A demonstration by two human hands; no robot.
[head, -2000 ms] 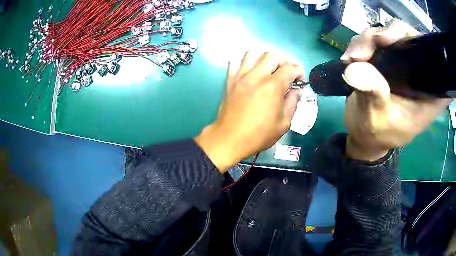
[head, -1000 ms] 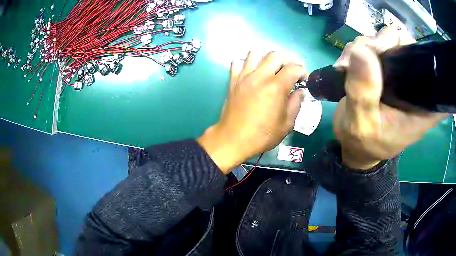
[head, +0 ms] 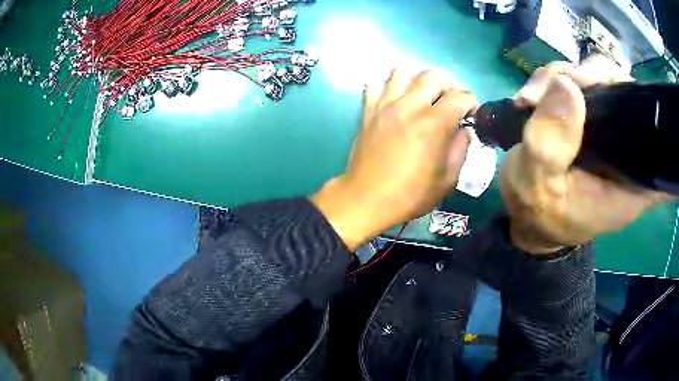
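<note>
My left hand (head: 406, 149) holds a small silver-and-black wired component (head: 467, 121) between thumb and fingers, largely hidden. A white plastic housing (head: 477, 167) shows below my left thumb; whether the fingers also grip it is hidden. A red lead wire (head: 381, 258) hangs from under my left hand over the bench edge. My right hand (head: 555, 164) is closed around a thick black electric screwdriver (head: 625, 130), held level, its tip pointing left at the component. The screw itself cannot be made out.
A large pile of red-wired components (head: 171, 37) lies at the upper left. A silver-grey screw feeder (head: 547, 33) stands beyond my right hand. A small label (head: 449, 223) lies at the bench's front edge. A white part (head: 493, 7) is at the back. Brown cardboard (head: 45, 312) is at lower left.
The whole view has shifted, so the bench things appear further right. The screwdriver stays at the component, now tilted slightly more. Both hands keep their hold.
</note>
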